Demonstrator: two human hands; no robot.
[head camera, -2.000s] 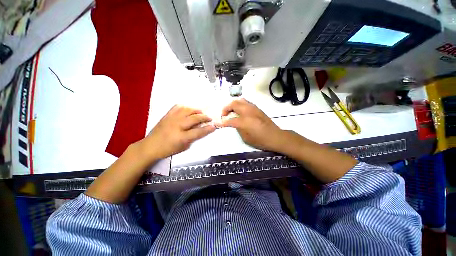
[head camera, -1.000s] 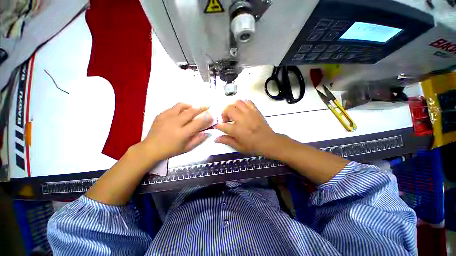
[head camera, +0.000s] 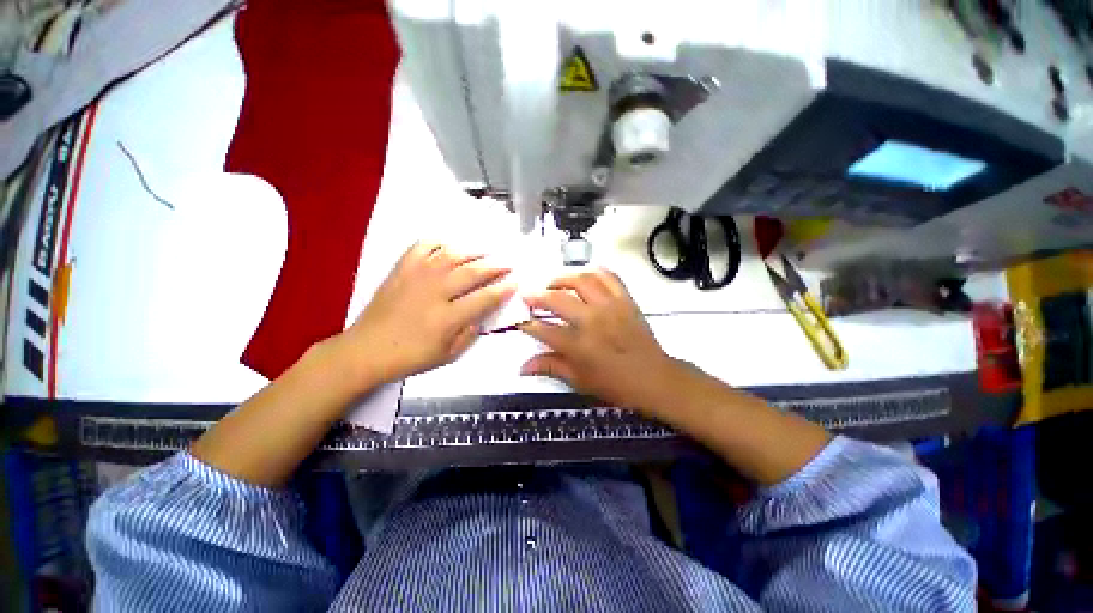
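Note:
A small pale piece of cloth (head camera: 508, 314) with a thin dark red edge lies between my hands in front of the needle area. My left hand (head camera: 422, 309) holds its left part under the fingers. My right hand (head camera: 596, 337) pinches its right end with thumb and fingers. A pale cloth corner (head camera: 379, 410) shows under my left wrist at the table's front edge. The presser foot and needle area (head camera: 575, 228) of the machine is just beyond my fingers; nothing of the cloth is seen under it. Glare hides part of the pale cloth.
A red panel (head camera: 314, 180) lies left of my left hand. Black shears (head camera: 695, 249) and yellow snips (head camera: 808, 314) lie right of the needle. A dark thread (head camera: 144, 175) lies at left. The machine head (head camera: 743, 108) overhangs the back; a yellow-edged packet (head camera: 1055, 335) is far right.
The view has shifted, so the machine sits lower in the picture. My fingers have changed their grip slightly, and more of the small piece's dark edge shows between my hands.

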